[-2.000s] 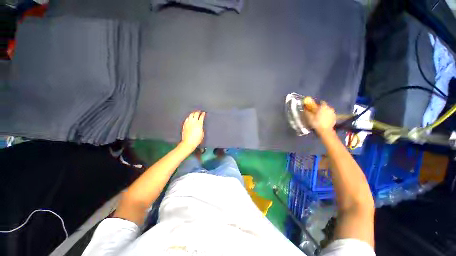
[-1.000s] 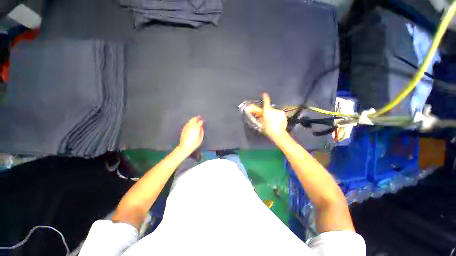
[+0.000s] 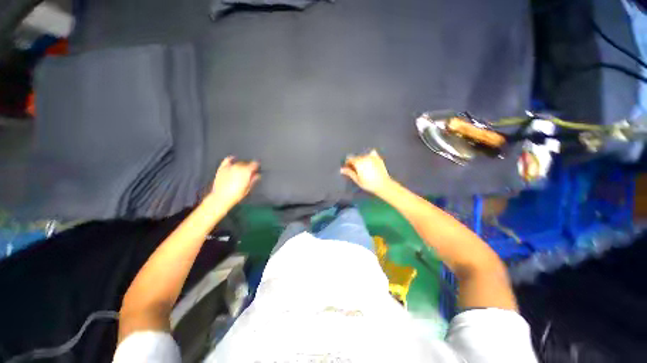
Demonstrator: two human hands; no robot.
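Observation:
A dark grey garment piece (image 3: 303, 186) lies between my hands at the table's near edge; its outline is faint against the cover, and its lower edge sags a little. My left hand (image 3: 236, 179) is closed at its left side, fingers curled inward. My right hand (image 3: 366, 171) is closed at its right side, fingertips pointing left. The fingertips are blurred. The steam iron (image 3: 460, 136), silver with an orange-brown handle, rests on the table to the right of my right hand, untouched.
A layered grey stack (image 3: 106, 127) lies at left. Another grey pile (image 3: 262, 6) is cut off at the far edge. Hose and cable run right from the iron, past a white and red item (image 3: 533, 162). Blue crates (image 3: 528, 213) and yellow cloth (image 3: 397, 275) are below the table.
My right hand has let go of the iron, which now rests further right, and has come to the piece. My left hand has moved left and its fingers have curled.

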